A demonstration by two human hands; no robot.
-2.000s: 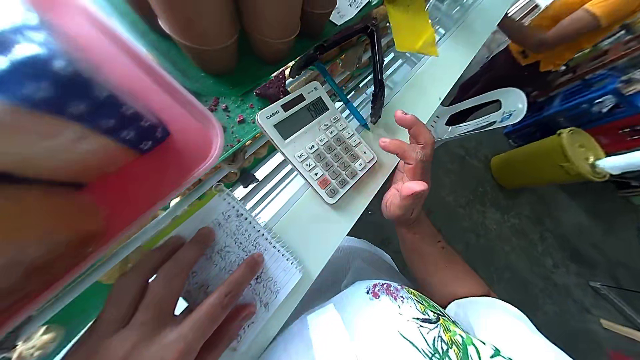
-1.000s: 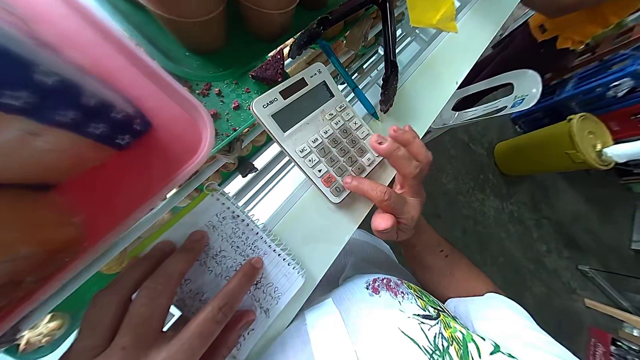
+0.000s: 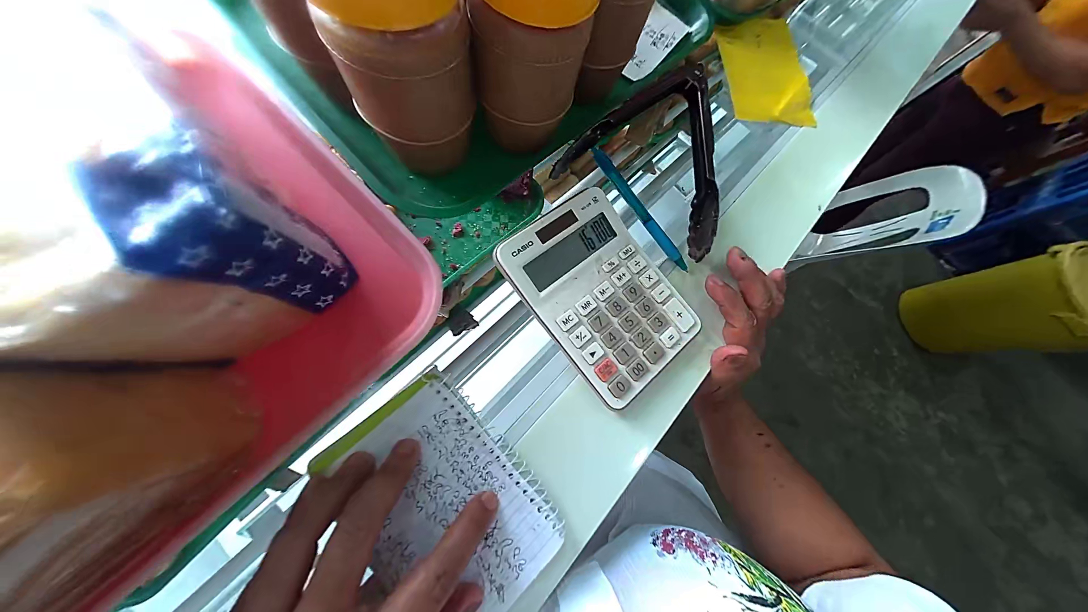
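My left hand (image 3: 382,544) rests with spread fingers on a spiral notepad (image 3: 459,501) covered in handwriting, its index fingertip on the written lines. Up and to the right of the notepad, a white Casio calculator (image 3: 597,297) lies tilted on the counter, figures showing on its display. My right hand (image 3: 744,319) is just right of the calculator's keys, fingers slightly curled and apart, holding nothing. Beyond the calculator lie a teal pen (image 3: 639,209) and black-tipped tongs (image 3: 702,170); the pen's lower end is near my right fingers.
A pink tray (image 3: 408,297) with wrapped goods fills the left. Brown-filled containers with orange lids (image 3: 416,85) stand on a green tray (image 3: 425,191). A yellow piece (image 3: 765,72) lies on the counter (image 3: 612,442). A white chair (image 3: 918,204), a yellow-green bin (image 3: 994,306) and another person are at right.
My right hand has drawn back from the calculator's keys, where a finger was one second ago. Figures now show on the display. My left hand stays on the notepad.
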